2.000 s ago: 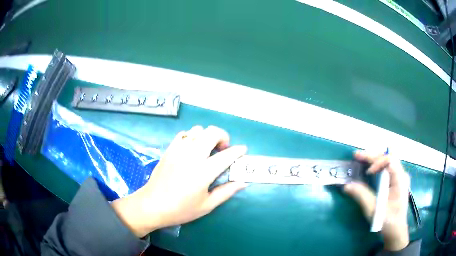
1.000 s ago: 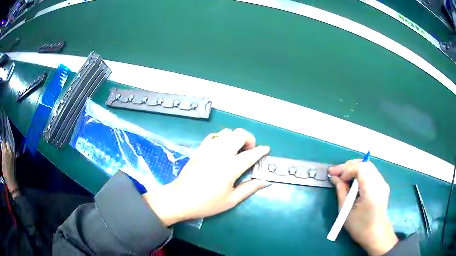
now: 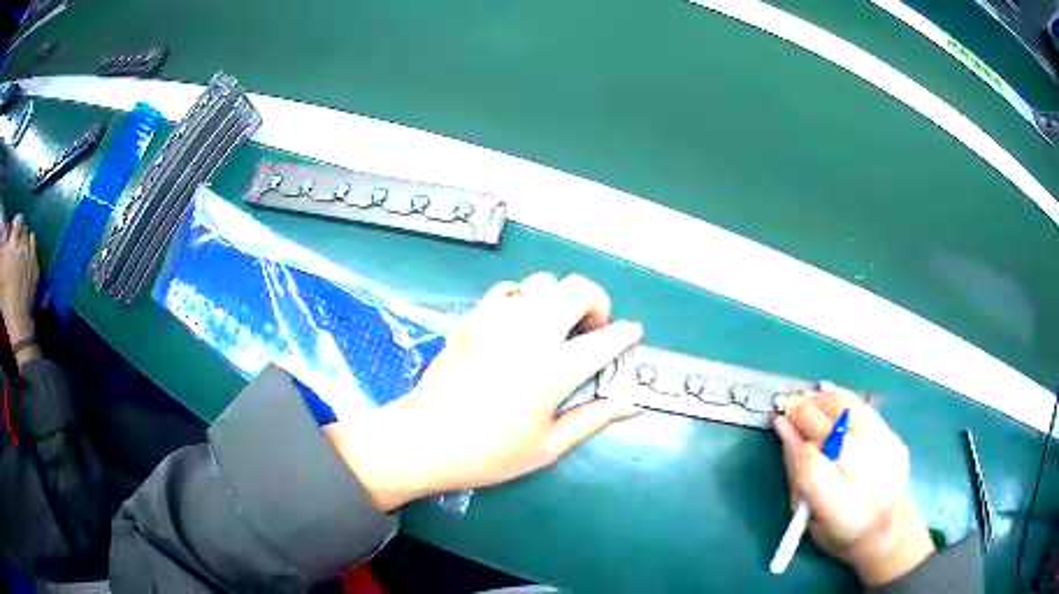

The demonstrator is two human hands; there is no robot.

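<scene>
A grey housing strip (image 3: 708,386) with round spots in a row lies on the green bench. My left hand (image 3: 499,371) grips its left end between thumb and fingers. My right hand (image 3: 854,476) is at its right end, fingertips on the strip by a round spot, covering part of that end. A white pen with a blue tip (image 3: 793,536) is held in my right hand, blue tip up and away from the strip. Whether the fingertips hold a small part cannot be seen. A second grey strip (image 3: 377,202) lies behind my left hand.
A clear bag with blue dotted material (image 3: 296,308) lies left of my left hand. Stacked dark strips (image 3: 174,192) and a blue strip-like piece (image 3: 102,209) lie farther left. A dark slim tool (image 3: 979,487) lies at right. Another person's hand (image 3: 19,279) is at the left edge.
The pen first pointed up behind my right fingers; its blue tip now sits lower, over the hand. My right fingers moved from the strip's far end onto its spots. The view has shifted.
</scene>
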